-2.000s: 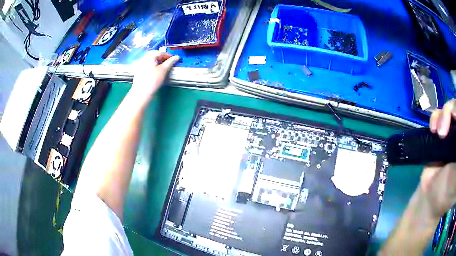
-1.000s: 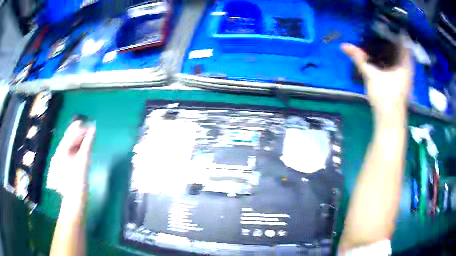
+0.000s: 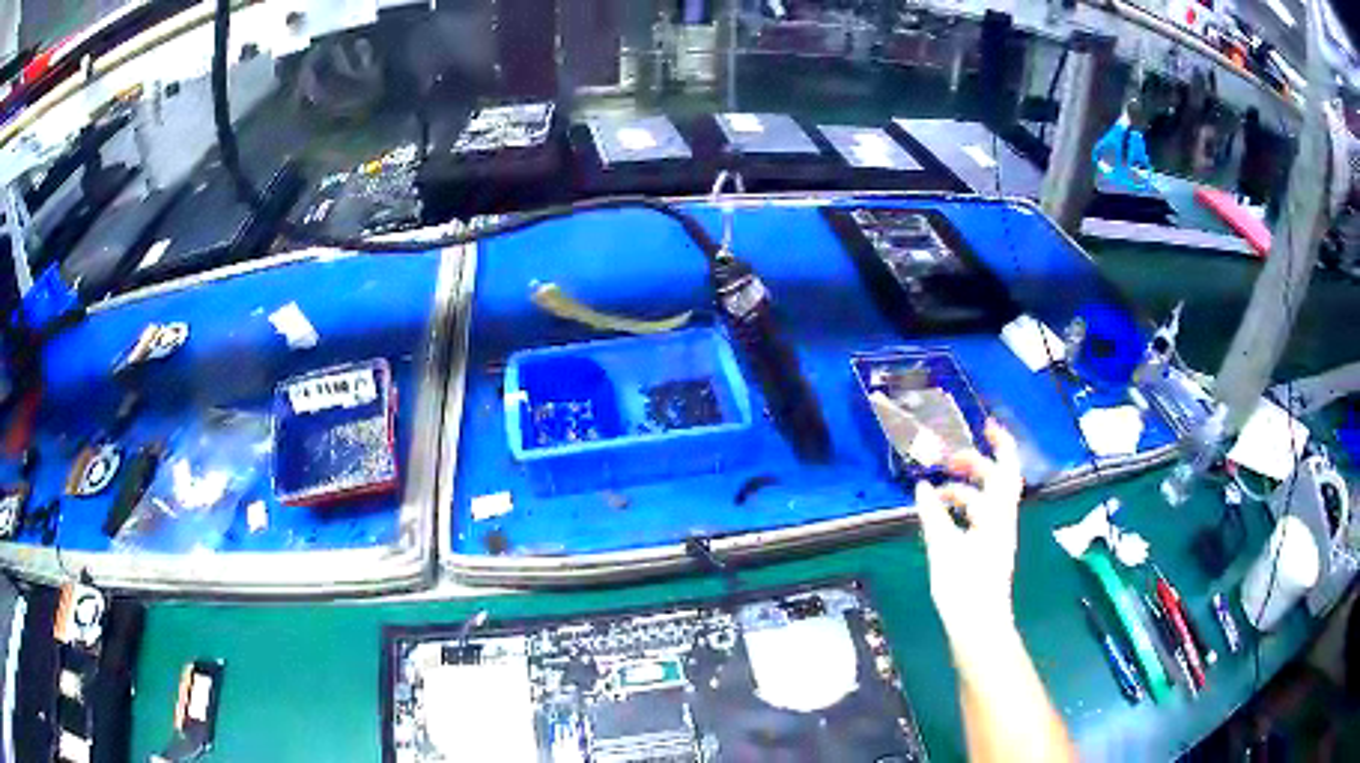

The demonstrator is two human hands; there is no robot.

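My right hand (image 3: pixel 977 522) is at the near right corner of a small dark box (image 3: pixel 955 391) with pale scraps (image 3: pixel 913 418). Its fingers are bent and partly apart. A dark spot shows between them; I cannot tell if it is something held. My left hand is out of the picture. The opened laptop base (image 3: pixel 873 716) lies on the green mat, its near part cut off by the bottom edge. The black electric screwdriver (image 3: pixel 776 365) is over the blue mat, away from my hand, its cable running up and left.
A blue tray (image 3: pixel 627 447) with tiny dark parts and a red-rimmed box (image 3: pixel 331 485) stand on the blue mats. A small dark part (image 3: pixel 194 711) lies left of the laptop. Hand tools (image 3: pixel 1131 626) lie at right. Several dark units (image 3: pixel 634 139) are behind, beside a pole (image 3: pixel 1077 134).
The view has lifted. The screwdriver has left my right hand and is over the blue mat. My right hand has moved to the scraps box. My left hand has gone out of view.
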